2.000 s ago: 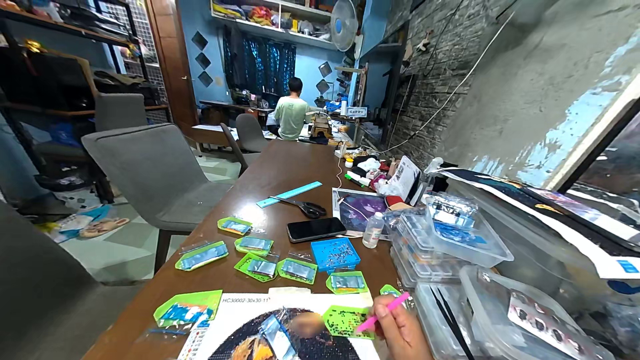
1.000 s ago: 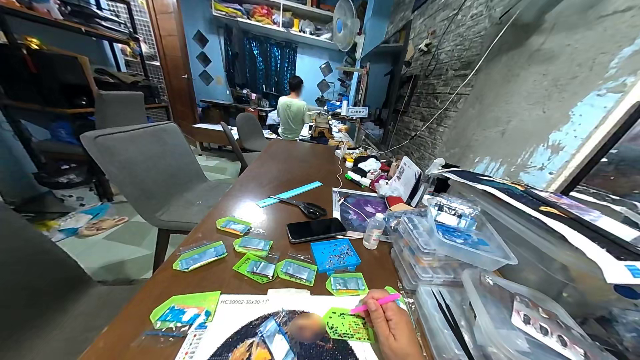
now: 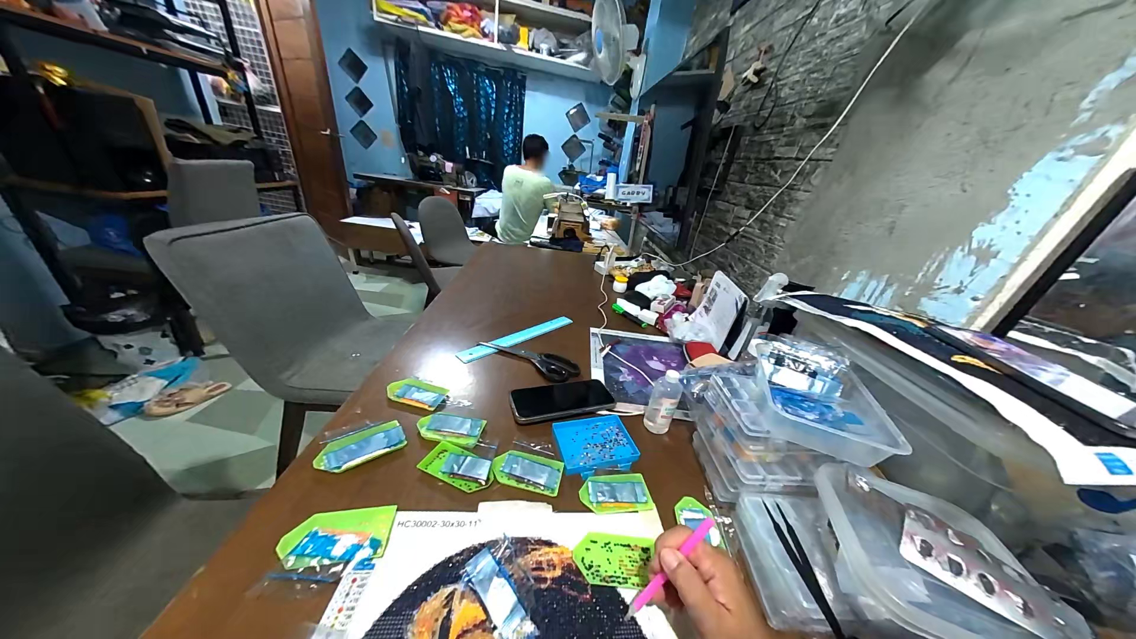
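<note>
My right hand (image 3: 706,581) holds a pink pen-shaped applicator (image 3: 670,568), its tip low over the dark beaded area of a diamond painting canvas (image 3: 568,595). Just left of my fingers, a green tray (image 3: 612,561) with dark beads lies on the canvas. A foil packet (image 3: 497,590) rests on the picture. Beyond the canvas, several green trays (image 3: 454,429) carry small packets, and a blue tray (image 3: 595,444) holds loose beads. A larger green tray (image 3: 342,537) with packets sits at the canvas's left edge. My left hand is out of view.
Farther up the brown table (image 3: 524,284) are a phone (image 3: 561,401), scissors (image 3: 546,362), a blue ruler (image 3: 515,339) and a small bottle (image 3: 663,402). Stacked plastic boxes (image 3: 745,426) and black tweezers (image 3: 803,564) stand at right. A grey chair (image 3: 266,302) is at left; a person (image 3: 524,195) sits far back.
Since two seconds ago my right hand has moved a little with the pink applicator, whose tip was over the green tray one second ago and is now lower, over the beaded picture.
</note>
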